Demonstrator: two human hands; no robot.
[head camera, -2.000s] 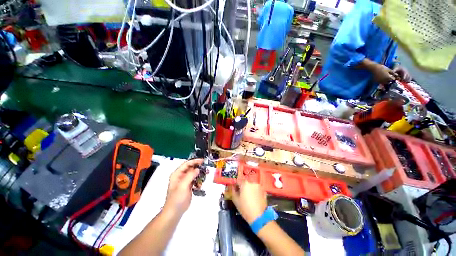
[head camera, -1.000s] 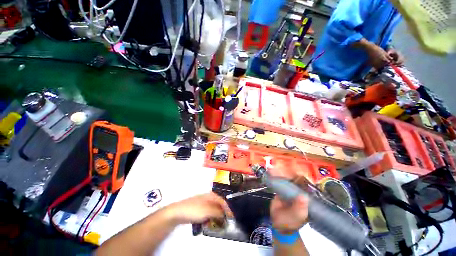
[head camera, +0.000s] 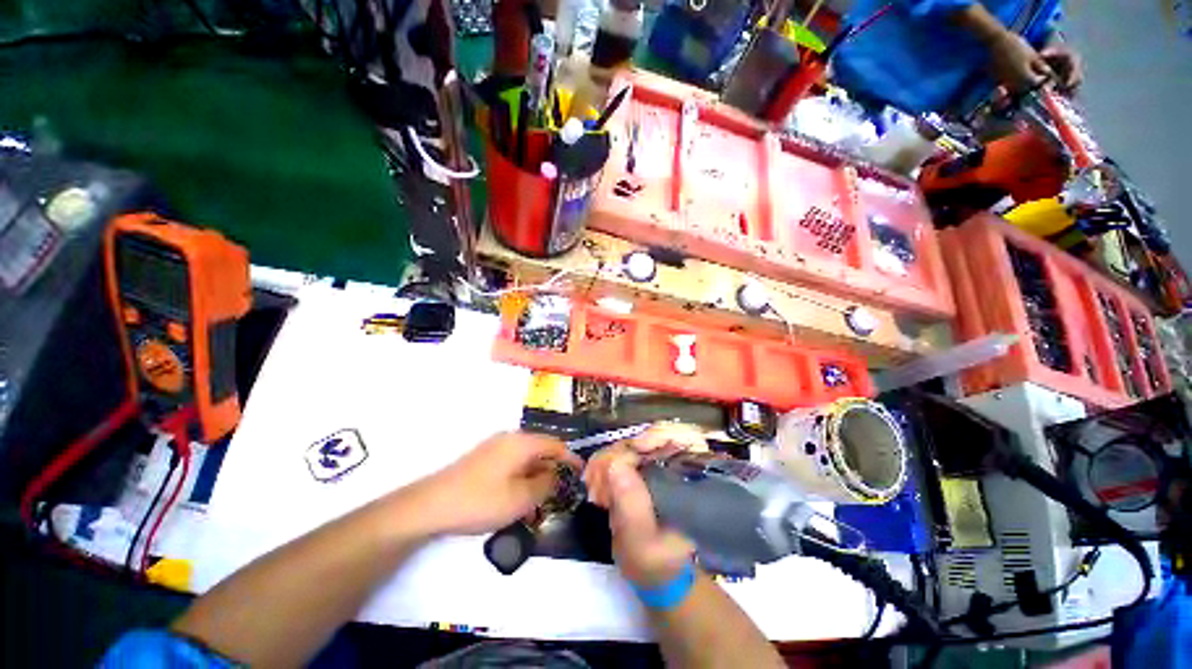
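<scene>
My left hand (head camera: 516, 481) holds a small dark module (head camera: 565, 489) at its fingertips over the black work mat. A dark rounded piece (head camera: 510, 546) hangs or lies just below these fingers; I cannot tell which. My right hand (head camera: 634, 503) is around the front end of a thick grey hot-air gun handle (head camera: 712, 510), whose black cable runs off to the right. The handle's tip is hidden by the fingers, close to the module. Tweezers (head camera: 608, 435) lie behind the hands.
A narrow red parts tray (head camera: 771, 373) stands behind the hands, with a whitish tin (head camera: 837, 451) at its right end. A large tray (head camera: 797, 248) and pen cup (head camera: 523, 209) are farther back. A multimeter (head camera: 177, 320) is left. A marked plate (head camera: 336, 454) lies on the white sheet.
The view has moved down and right. The right hand has taken up the grey handle and brought it leftward to the left hand. The two hands are now close together.
</scene>
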